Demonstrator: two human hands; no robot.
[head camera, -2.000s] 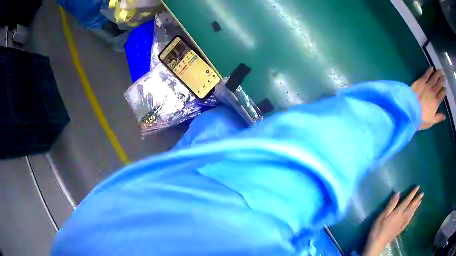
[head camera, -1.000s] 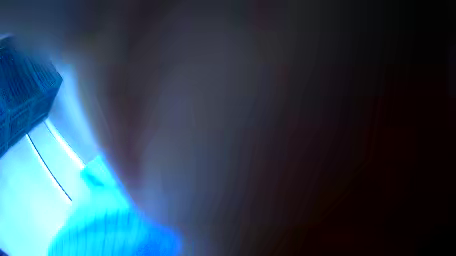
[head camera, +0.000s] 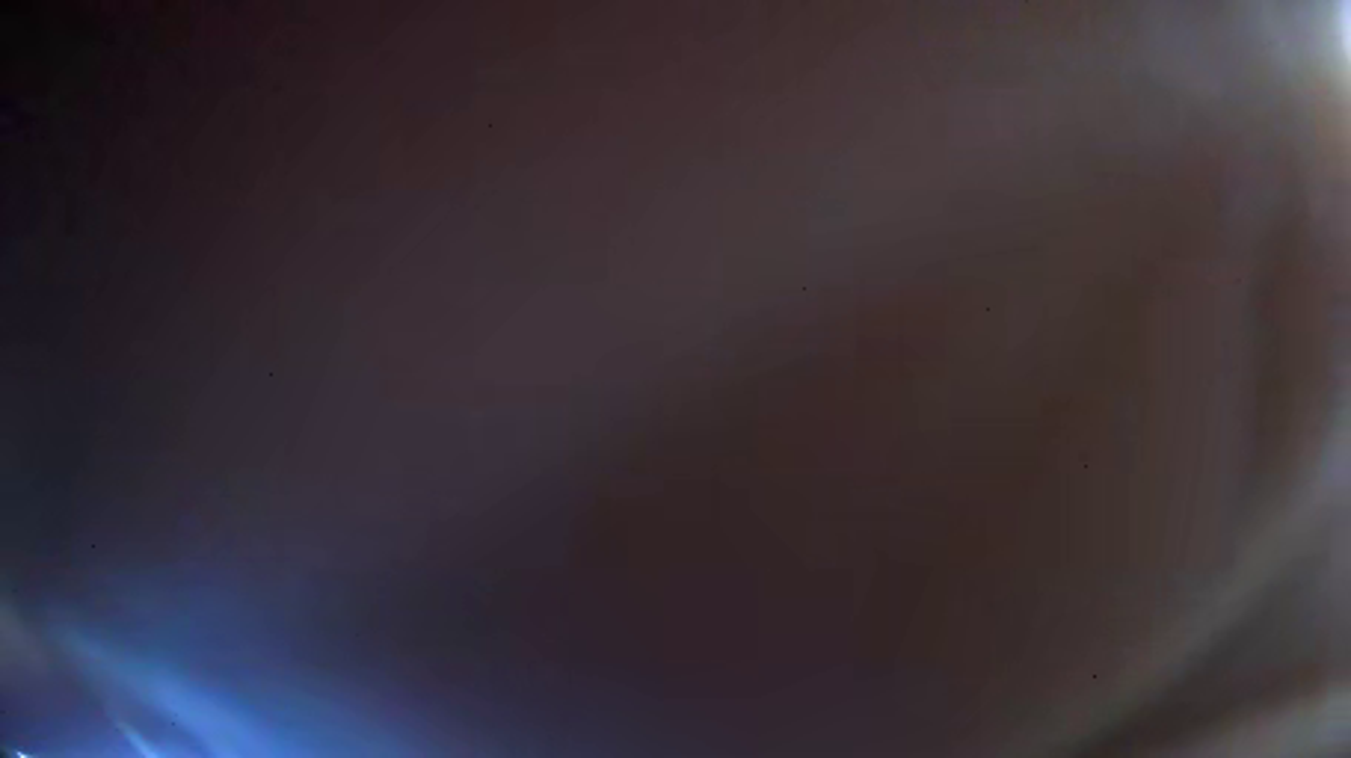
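A dark, brownish, blurred surface (head camera: 667, 370) covers almost the whole view, very close to the lens. It is too blurred to tell what it is. Neither my left hand nor my right hand can be made out. No work piece shows.
A blurred blue patch (head camera: 222, 711) shows at the lower left edge, perhaps blue cloth. Paler blurred bands run along the right edge and the lower right corner. Nothing else can be made out.
The bench, phone and both hands seen two seconds ago are hidden. The dark cover has spread over the left side too, hiding the dark crate and most of the blue cloth.
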